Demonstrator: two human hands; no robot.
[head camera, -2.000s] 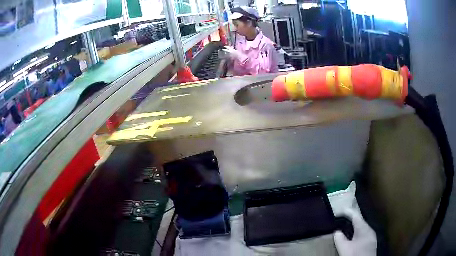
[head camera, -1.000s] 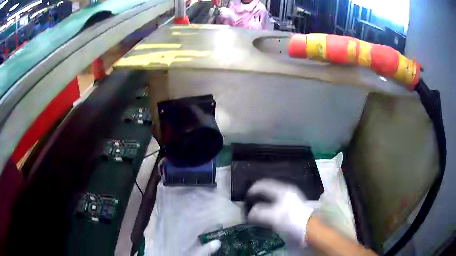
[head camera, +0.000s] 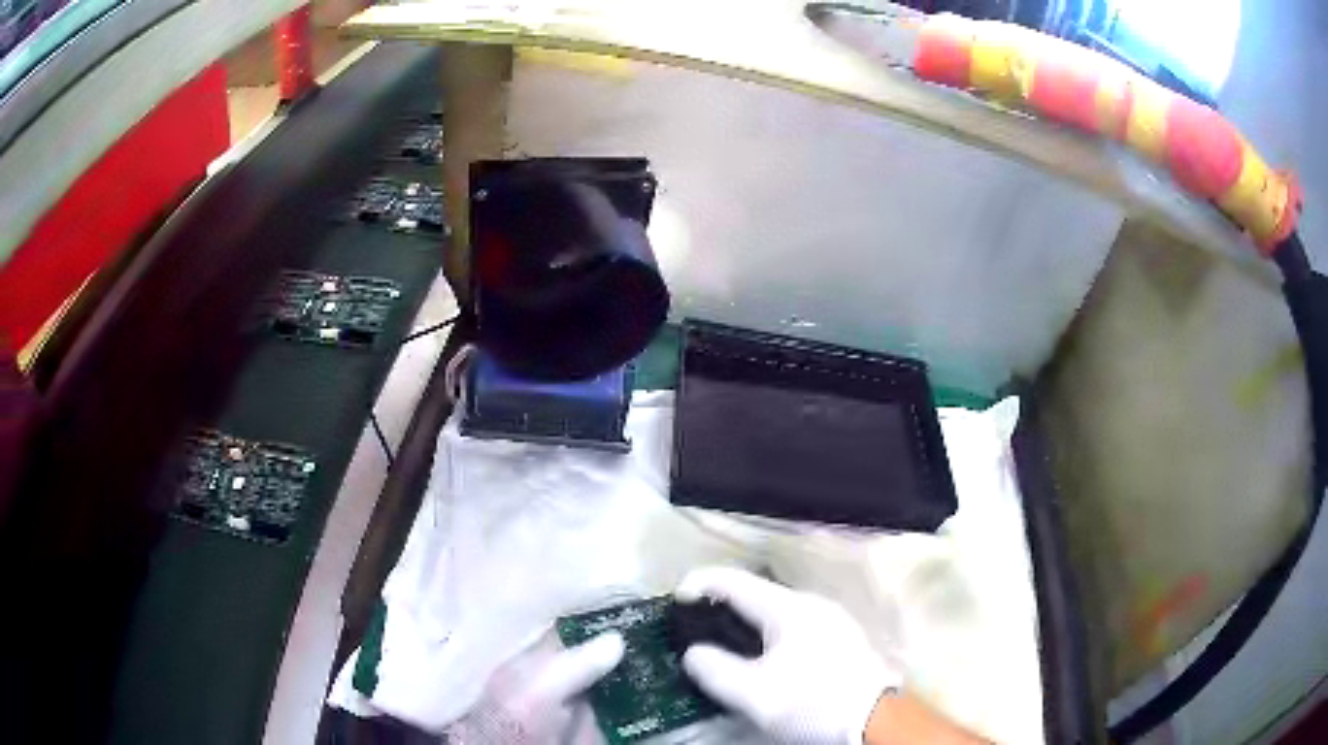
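A green circuit board (head camera: 635, 681) is over the white cloth (head camera: 503, 546) near the bottom centre, its flat marked side facing up. My left hand (head camera: 536, 693), in a white glove, grips the board's left edge with the thumb on top; its fingers are hidden under it. My right hand (head camera: 794, 662), gloved, with bare wrist showing, is shut on a black brush (head camera: 714, 626) that lies against the board's upper right part. The bristles are hidden.
A shallow black tray (head camera: 816, 437) lies behind my hands. A black fan with a round tube (head camera: 568, 277) stands on a blue base at the back left. At left a dark green conveyor (head camera: 109, 640) carries several boards. Booth walls and a hanging black hose (head camera: 1238, 640) bound the right.
The view has tilted down. My right hand with the brush has moved from the tray onto the board. My left hand and the board show more fully; the board is now tilted differently.
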